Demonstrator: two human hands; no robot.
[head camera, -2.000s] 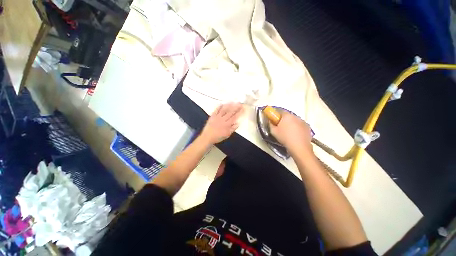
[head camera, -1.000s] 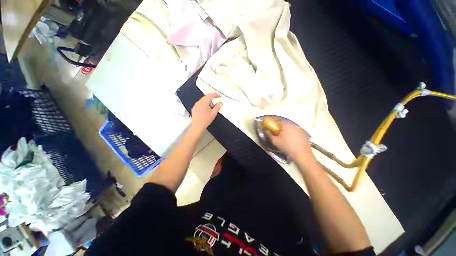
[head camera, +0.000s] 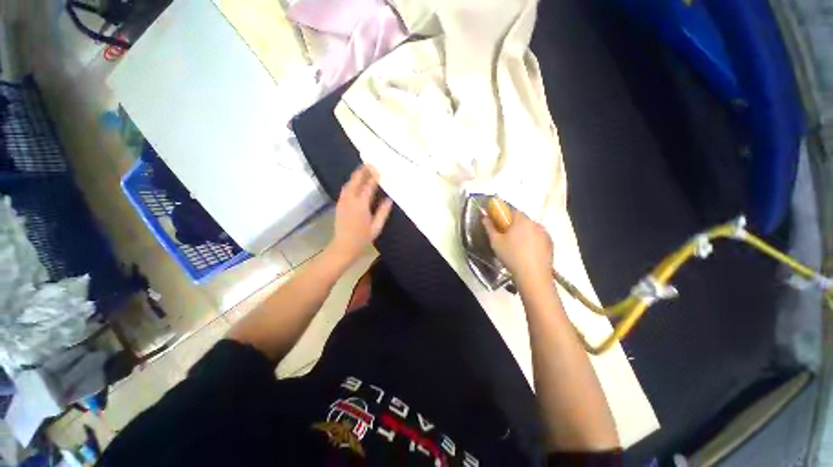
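Observation:
A long cream cloth piece lies across the black table cover, bunched at its far end and narrowing to a straight hem at the lower right. My right hand holds the orange-brown handle of the steam iron. The iron's silver plate rests on the cloth, its sole hidden. My left hand is at the cloth's near edge, fingertips touching it, fingers slightly apart. A yellow hose runs from the iron to the right.
A pale side board lies left of the table, above a blue slatted basket on the floor. Pink cloth is piled at the far left end. A blue padded shape curves along the far edge. White crumpled material is at the left.
The view has shifted and turned, so the table sits further left. The iron stays on the cloth in my right hand, its tip more upright. My left hand remains by the near edge, its fingers more spread.

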